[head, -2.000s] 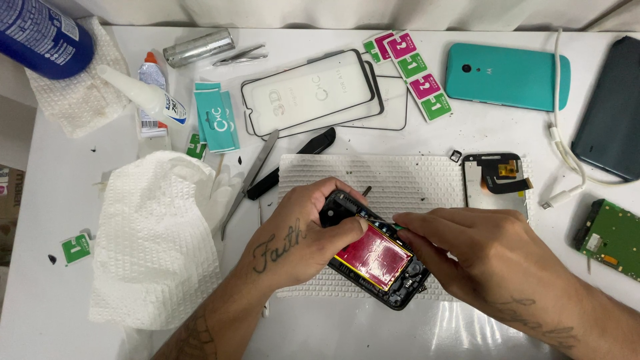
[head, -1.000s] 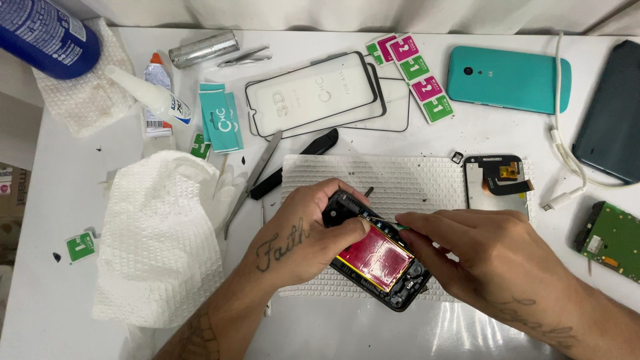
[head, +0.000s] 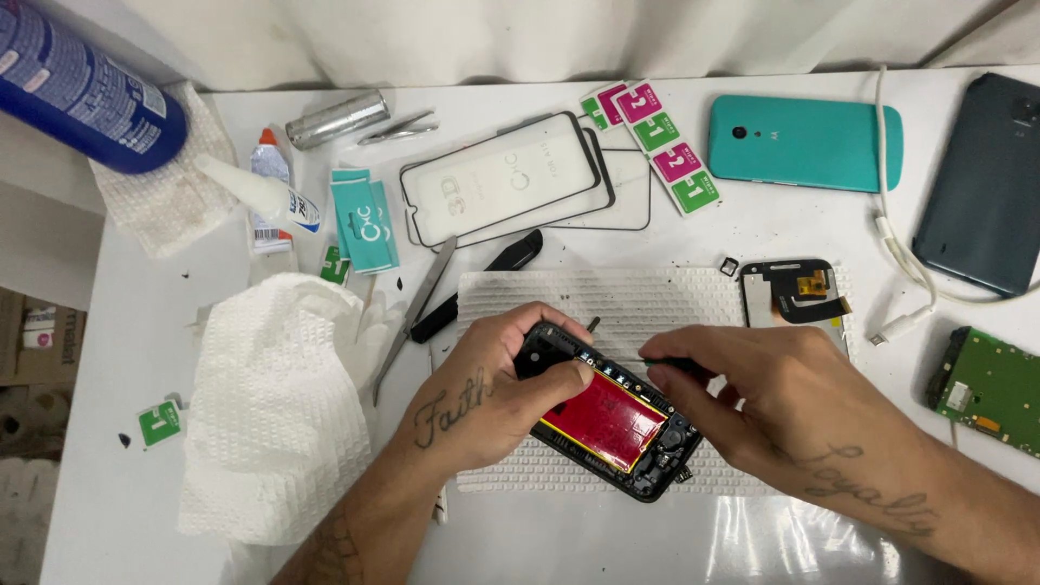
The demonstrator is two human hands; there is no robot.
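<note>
My left hand (head: 496, 390) grips the upper left end of an opened black smartphone body (head: 650, 483), its thumb on the inner edge beside the battery (head: 613, 422), which is red with a yellow border. The phone lies tilted over a white textured paper towel (head: 520, 284). Pinched between the thumb and fingers of my right hand (head: 756, 390) is a thin dark-handled tool (head: 678, 363), whose slim shaft points left over the phone's upper edge. Its tip is too fine to make out. A detached phone screen (head: 788, 292) lies behind my right hand, partly covered by it.
Tweezers (head: 416, 317) and a black-handled tool (head: 479, 284) lie behind my left hand. Screen protectors (head: 504, 175), wipe packets (head: 674, 162), a teal phone (head: 796, 142), a white cable (head: 886, 203), a dark phone cover (head: 987, 187), a green circuit board (head: 991, 394), glue (head: 268, 195) and a crumpled paper towel (head: 268, 414) surround them.
My right hand has shifted slightly away from the phone's upper edge, and more of the thin tool and the strip beside the battery shows. My left hand keeps its hold.
</note>
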